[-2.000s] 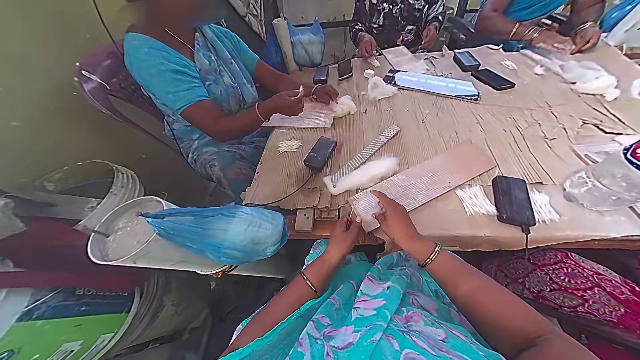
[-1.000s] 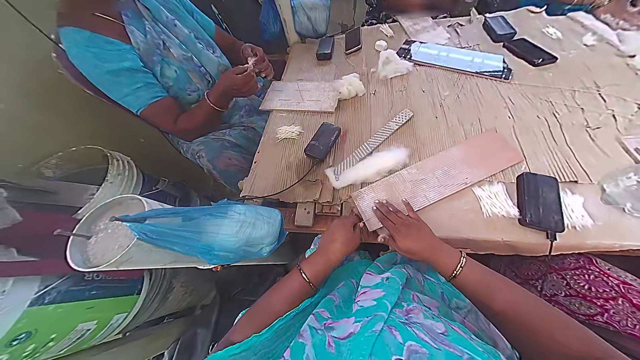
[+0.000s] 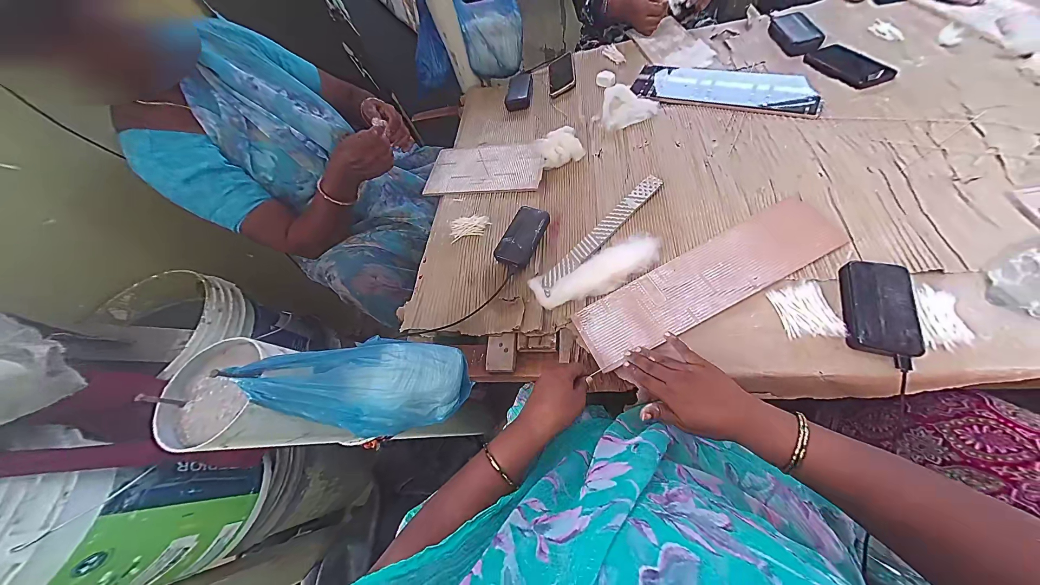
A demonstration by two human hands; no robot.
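Observation:
A long pinkish ribbed board [image 3: 715,280] lies slantwise at the table's near edge. My right hand [image 3: 691,386] rests with spread fingers on its near corner. My left hand [image 3: 559,398] is curled beside that corner, with the tip of a thin white cotton wick [image 3: 591,379] showing at its fingers. Left of the board lie a tuft of cotton wool [image 3: 605,272] and a patterned strip [image 3: 605,231]. White wicks [image 3: 804,310] lie in bundles on both sides of a black box-shaped device with a cable [image 3: 881,309].
A co-worker's hands [image 3: 374,146] are at the left, near a smaller ribbed board [image 3: 483,169]. A second black device [image 3: 522,236], wicks [image 3: 470,227] and phones [image 3: 850,65] lie on the cardboard-covered table [image 3: 731,162]. A tub [image 3: 215,398] with a blue plastic bag [image 3: 374,386] stands left.
My right hand's fingers have drawn back from the board's surface towards its near edge since a second ago. The co-worker's hands remain raised together.

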